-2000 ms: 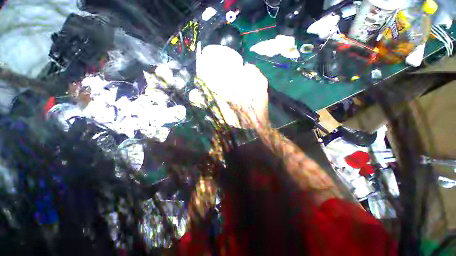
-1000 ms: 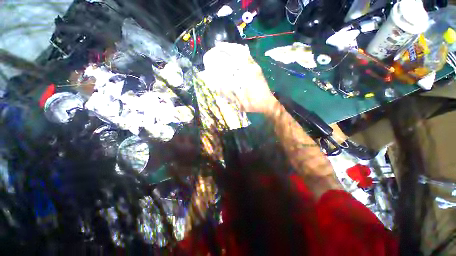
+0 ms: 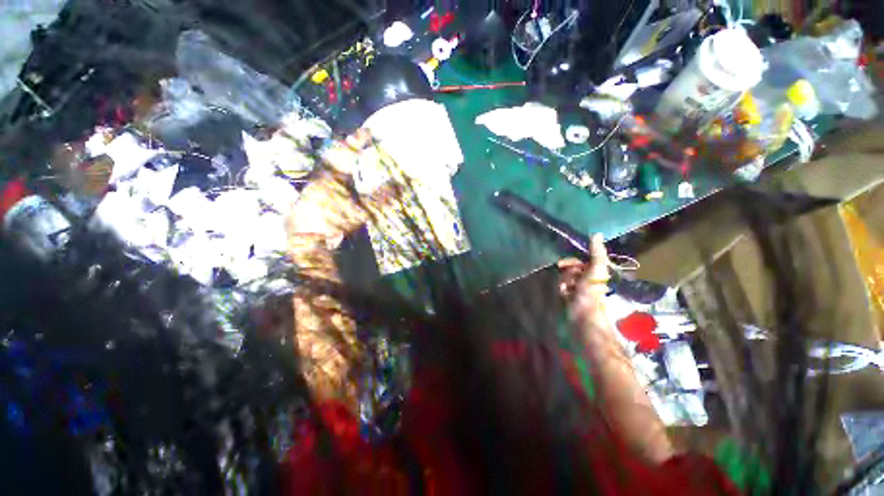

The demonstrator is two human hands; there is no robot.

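A white housing point(image 3: 412, 145) with a glossy black dome point(image 3: 395, 81) at its top is above the green mat, partly behind dark hair strands. A pale rectangular part hangs below it. My left hand point(image 3: 325, 199) is shut on the white housing's left side; hair blurs the fingers. A black electric screwdriver point(image 3: 543, 221) lies slanted near the mat's front edge. My right hand point(image 3: 584, 276) is at its rear end, with one finger extended and the others curled. Whether it grips the screwdriver cannot be told.
White plastic parts point(image 3: 208, 218) are heaped on the left. A white printed bottle point(image 3: 712, 73), clear bags point(image 3: 838, 68) and a red-handled tool point(image 3: 664, 145) are at the right back. A white part point(image 3: 523, 124) lies on the mat point(image 3: 494, 218). A cardboard carton point(image 3: 746, 281) is at the right.
My right hand has moved from the white housing to the screwdriver's rear end. My left hand now shows at the housing's left side. The view has shifted.
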